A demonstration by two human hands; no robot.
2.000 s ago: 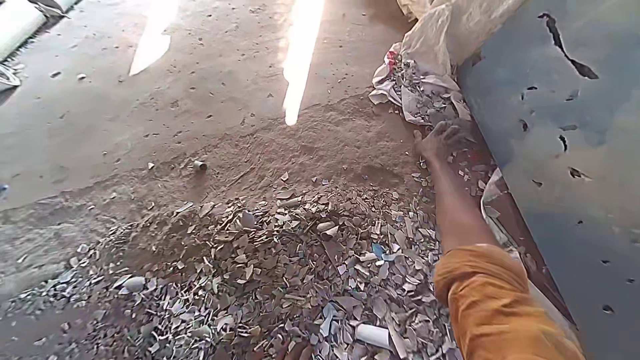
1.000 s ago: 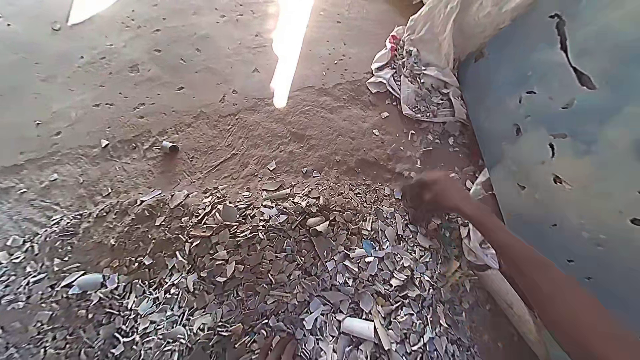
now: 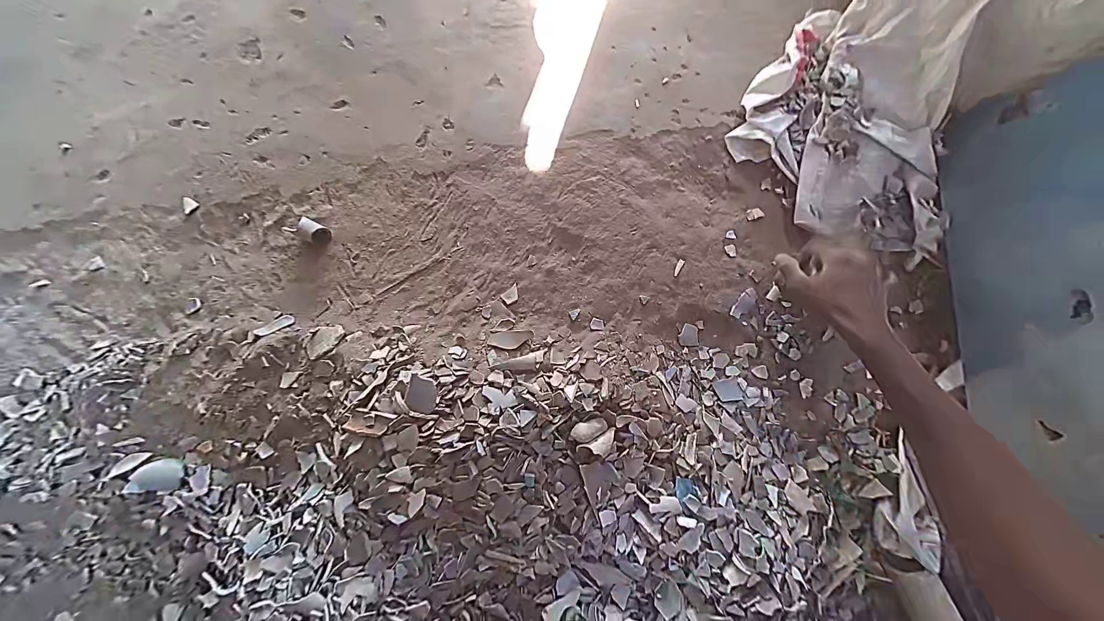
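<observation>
My right hand reaches in from the lower right, palm down with its fingers curled, at the lower edge of a white woven sack. The hand is slightly blurred, and whether it holds anything cannot be made out. Broken shards, mostly white and grey, lie in a wide heap over the lower part of the view. More shards lie on the sack, and a few are scattered just left of my hand. My left hand is out of view.
A short pipe-like piece lies on the dusty ground left of centre. A blue-grey panel with dark marks stands along the right side. More pale sheeting shows at the lower right. A bright streak of light falls at the top.
My right hand was near the sack, came back to the right edge of the shard heap, and is now up at the sack's lower edge again. The view has shifted somewhat.
</observation>
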